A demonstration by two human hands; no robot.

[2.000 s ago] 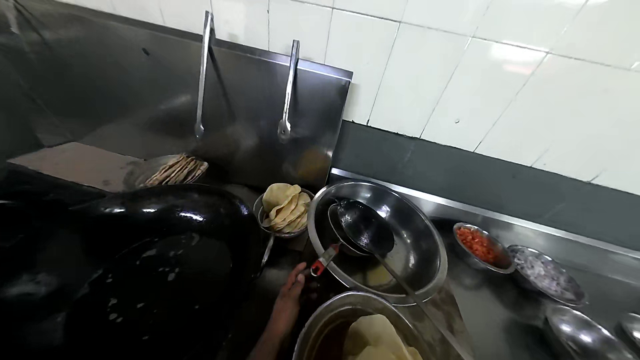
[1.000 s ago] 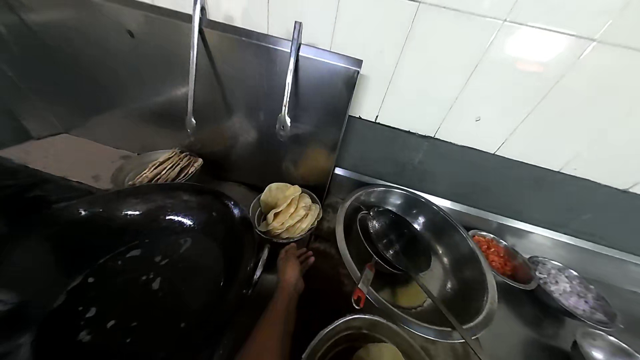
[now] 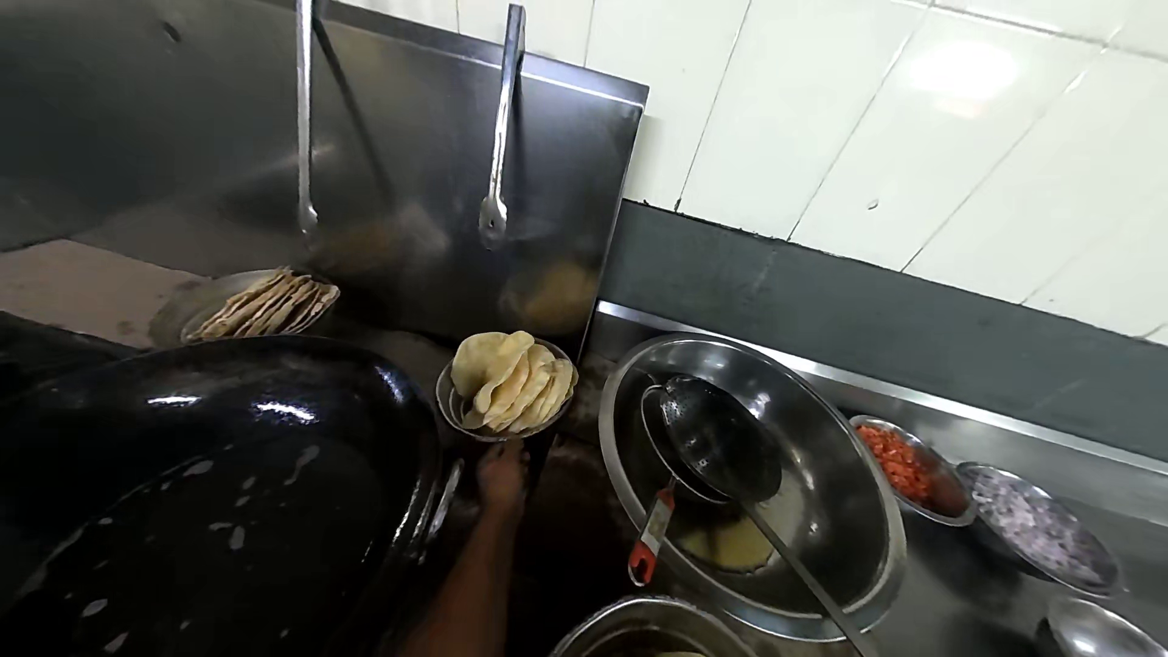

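My left hand (image 3: pixel 502 470) reaches in from the bottom, palm and fingers close against the near rim of a metal bowl (image 3: pixel 447 401). Its fingers are partly hidden, so their grip is unclear. Thin, pale flatbread rounds (image 3: pixel 520 383) stand on edge in that bowl. A large black pan (image 3: pixel 301 383), with dark liquid inside, lies left of the hand. To the right, a wide steel basin (image 3: pixel 812 438) holds a dark perforated skimmer (image 3: pixel 721 438), whose long handle crosses the near rim, and a red-handled utensil (image 3: pixel 652 538). My right hand is out of view.
A steel pot (image 3: pixel 630 616) stands at the bottom. Bowls of chopped red pieces (image 3: pixel 903 470) and chopped onion (image 3: pixel 1036 525) are at the right. Browned flatbreads (image 3: pixel 269 306) lie on a plate behind the pan. Two metal tongs (image 3: pixel 502 137) (image 3: pixel 306 119) hang over the steel panel.
My left hand has moved from beside the basin's rim to the near side of the flatbread bowl. It stays there between the last two frames. The view has shifted somewhat.
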